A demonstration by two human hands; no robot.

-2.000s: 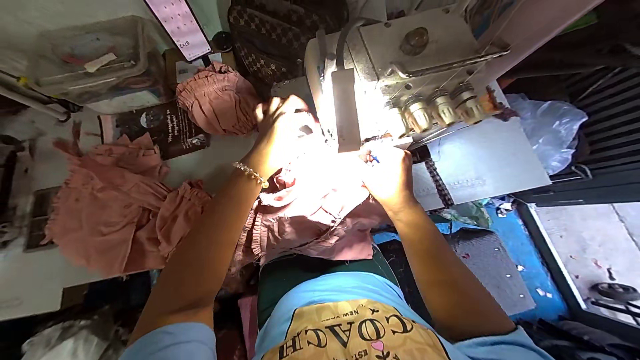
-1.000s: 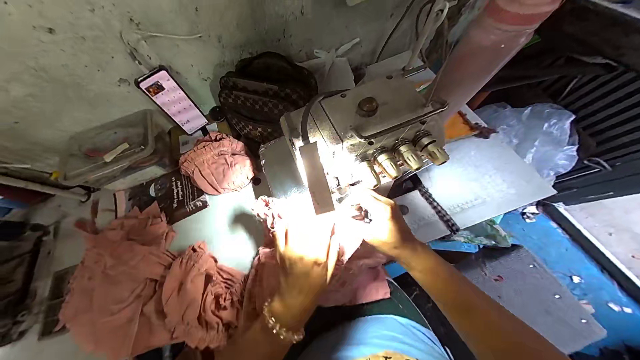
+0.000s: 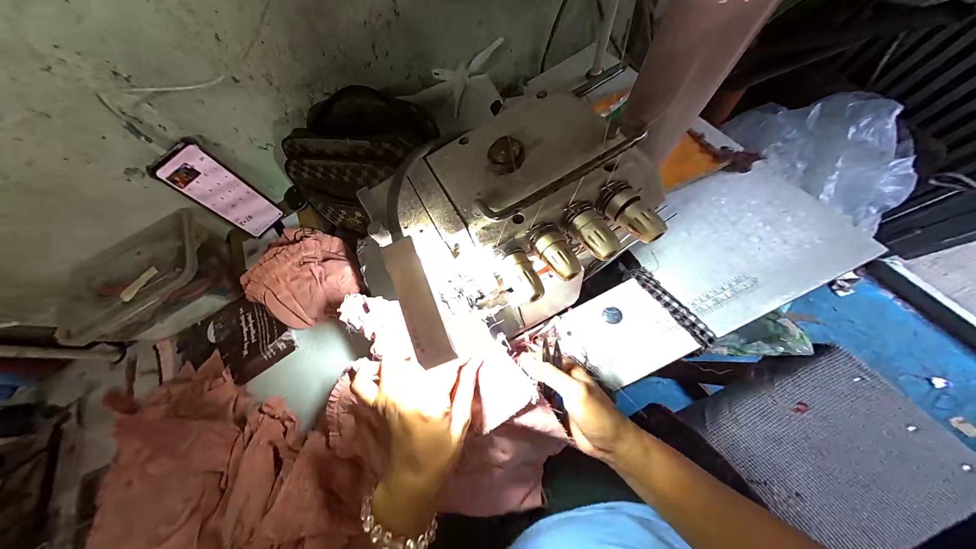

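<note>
An overlock sewing machine (image 3: 526, 175) with several brass-coloured tension knobs stands in the middle, its lamp lighting the needle area brightly. Pink fabric (image 3: 496, 473) lies across the machine's front edge and hangs toward my lap. My left hand (image 3: 419, 427), a beaded bracelet at its wrist, rests on this fabric just below the lamp housing; glare hides how its fingertips meet the cloth. Thread snips (image 3: 554, 362) with dark blades point up from my right hand (image 3: 583, 404), which is closed around them at the fabric's right edge. More gathered pink cloth (image 3: 183, 457) is heaped at the left.
Behind the left heap are a bundled pink piece (image 3: 301, 278), a clear plastic box (image 3: 130, 282) and a phone (image 3: 217, 187) leaning by the wall. A checkered bag (image 3: 351, 152) sits behind the machine. A clear plastic bag (image 3: 831, 152) lies at right, above a grey textured mat (image 3: 839, 450).
My left hand has come from the cloth's far left side to the front of the machine, below the lamp. The view has shifted to show more wall.
</note>
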